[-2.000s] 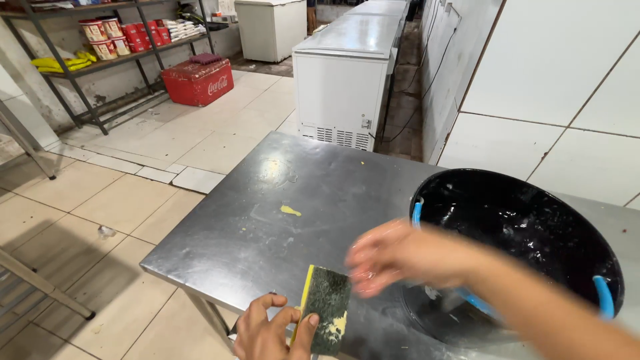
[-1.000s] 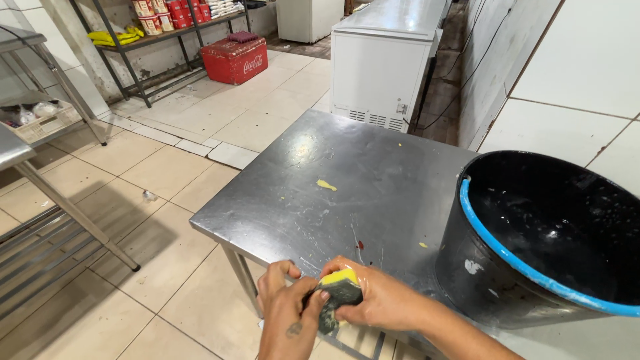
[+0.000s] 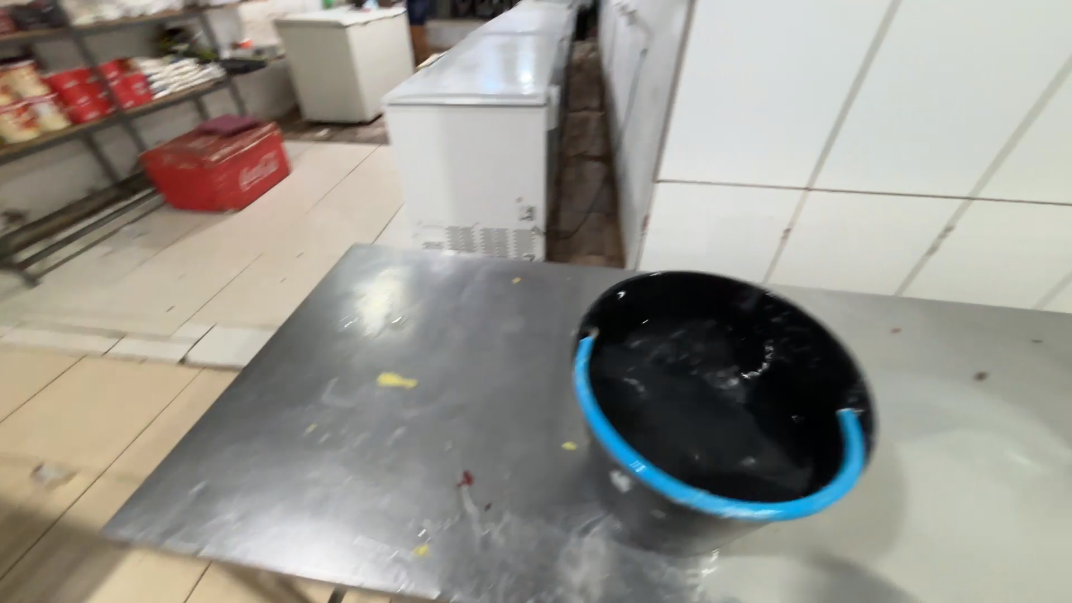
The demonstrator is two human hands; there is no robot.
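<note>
Neither my left hand nor my right hand shows in the head view now, and the scouring sponge is out of view too. A black plastic bucket (image 3: 670,519) with a blue handle (image 3: 636,469) stands on the stainless steel table (image 3: 318,444), right of the middle. Dark liquid with glints lies inside it. The handle rests down along the near rim. Left of the bucket, a yellow scrap (image 3: 396,381) and a few smaller yellow bits lie on the metal, along with a small red scrap (image 3: 466,479) nearer the front edge. Wet smears mark the tabletop around it.
White wall tiles (image 3: 737,226) rise behind the table on the right. Beyond its far edge stands a white chest freezer (image 3: 469,167). A red Coca-Cola cooler box (image 3: 218,167) sits on the tiled floor, beside a metal shelf (image 3: 126,113) holding red and cream containers.
Both hands and the sponge between them, seen a second ago at the lower middle, have left the view. The view has shifted toward the bucket and wall.
</note>
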